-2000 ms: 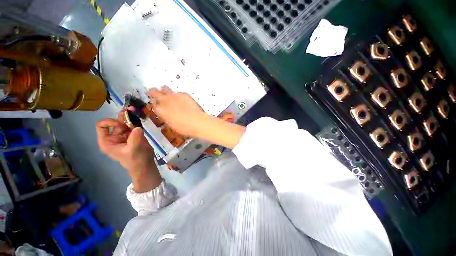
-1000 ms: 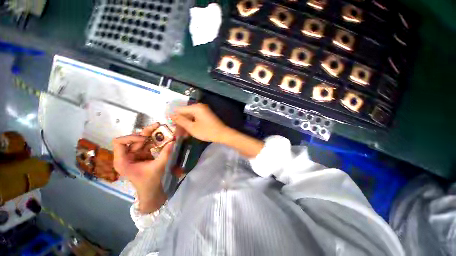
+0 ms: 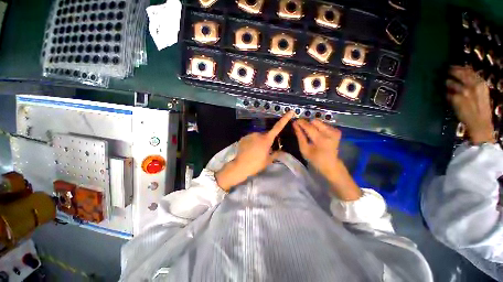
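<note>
My left hand [image 3: 247, 160] is over my lap, its index finger reaching to the cut carrier strip [image 3: 267, 108] at the bench edge. A thin bright edge of the housing [image 3: 279, 145] shows beside its curled fingers; the rest is hidden. My right hand [image 3: 321, 144] is just right of it, thumb and fingers bent together near the strip; whether it holds anything cannot be seen. The strip carries a row of dark circles. Behind it, the black blister tray [image 3: 380, 74] holds rows of copper-rimmed housings and has some pockets without bright housings.
The machine [image 3: 41, 118] at left has a red emergency stop [image 3: 153, 164] and orange-brown blocks [image 3: 89, 204]. Stacked carrier sheets [image 3: 85, 36] and a white wipe [image 3: 165, 23] lie on the bench. A blue stool [image 3: 411, 182] is below. Another person's hand [image 3: 469, 102] is over a tray at right.
The view has swung right. Both hands have moved from the machine to the strip at the bench edge. The housing in my left hand has turned mostly out of sight.
</note>
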